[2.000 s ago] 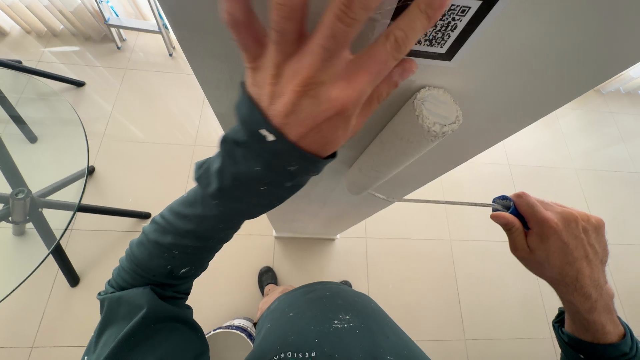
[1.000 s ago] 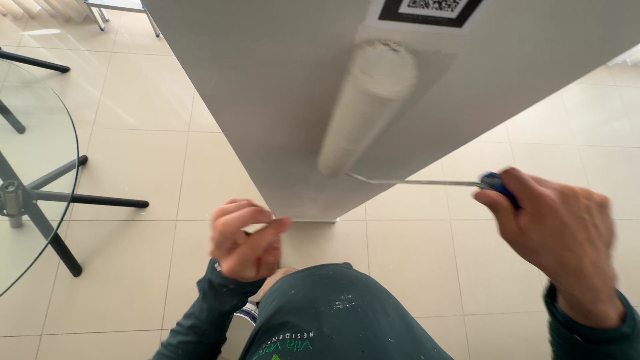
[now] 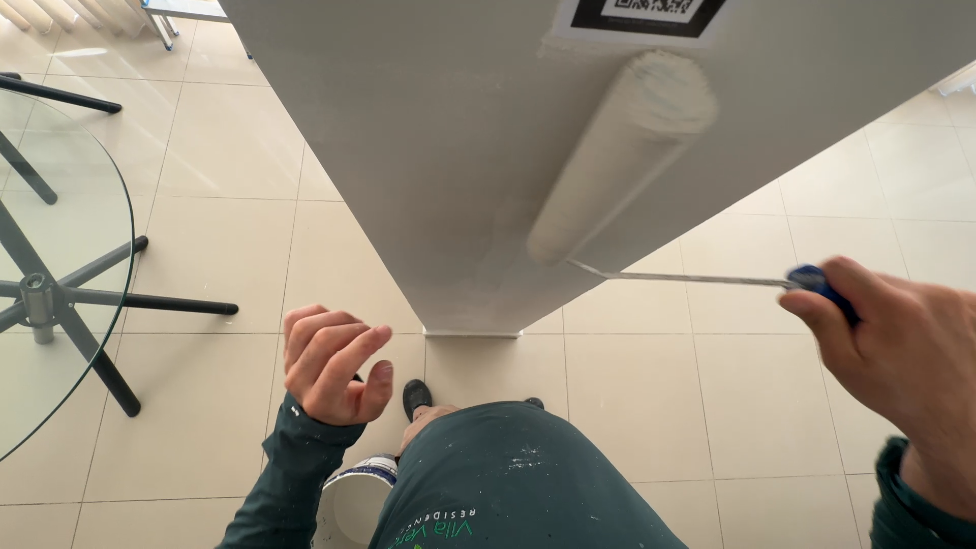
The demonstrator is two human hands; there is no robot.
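My right hand [image 3: 884, 335] grips the blue handle [image 3: 823, 292] of a paint roller at the right. Its thin metal rod runs left to the white roller sleeve [image 3: 621, 160], which lies against the grey-white wall panel [image 3: 427, 130], slanting up to the right. A sheet with a printed code [image 3: 648, 17] is on the panel just above the sleeve. My left hand [image 3: 335, 366] is raised at the lower left, fingers loosely curled, holding nothing, apart from the panel.
A round glass table [image 3: 61, 229] with dark crossed legs stands at the left. A white bucket [image 3: 354, 503] is on the tiled floor beside my leg. Part of a small metal-legged stand [image 3: 187, 9] shows at the upper left, near curtains [image 3: 84, 11].
My left hand has come down from the panel near the printed sheet to the lower left. My right hand keeps its grip on the roller, whose sleeve remains against the panel.
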